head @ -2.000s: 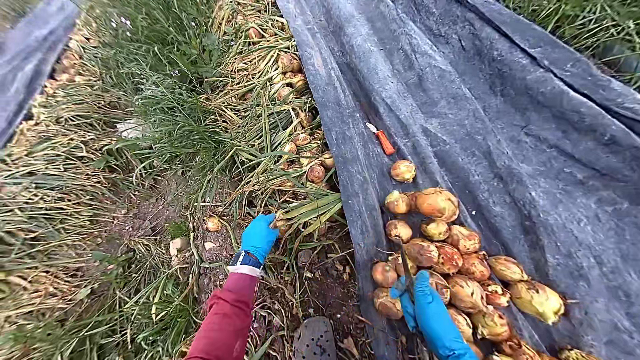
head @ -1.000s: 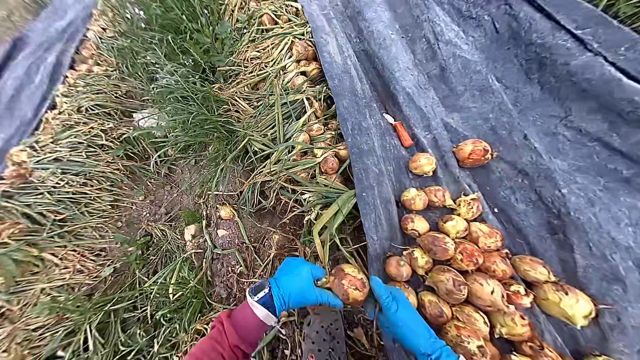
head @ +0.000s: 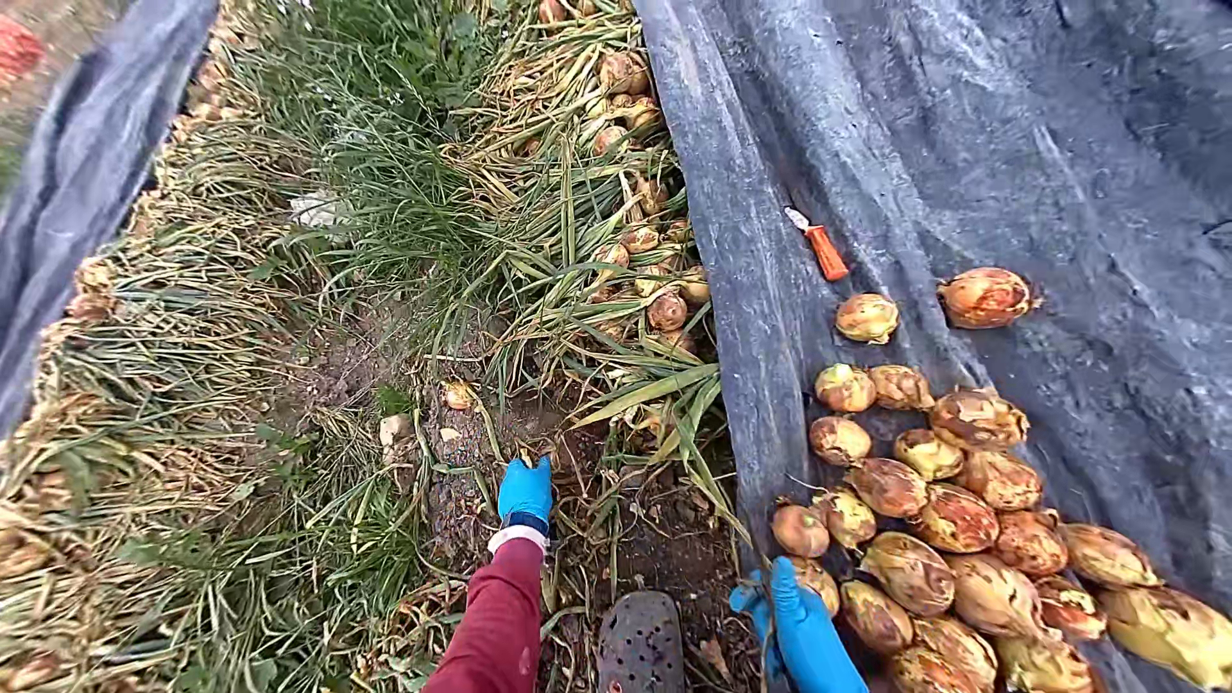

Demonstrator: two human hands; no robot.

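Note:
My left hand (head: 526, 491), in a blue glove, reaches down to the soil and dry leaves left of the dark fabric sheet (head: 746, 404); its fingertips are too small to read. At the sheet's lower edge is my right hand (head: 804, 630), also blue-gloved, with a thin dark strip at its fingers that I cannot identify. Beside it several onions (head: 907, 574) lie grouped on the sheet. Farther up are a single onion (head: 866, 318), a larger onion (head: 987, 297) and a knife with an orange handle (head: 826, 253). A small onion (head: 459, 396) rests on the soil beyond my left hand.
Pulled onions (head: 667, 312) with long leaves line the sheet's left edge. Green grass (head: 404, 164) and a row of drying onion tops (head: 183, 318) run along the left, beside another dark sheet (head: 87, 183). A perforated clog (head: 641, 643) stands on the soil between my arms.
A second ago both hands were at an onion, held in my left. That hand has let go of it and moved away from my right hand, over the soil.

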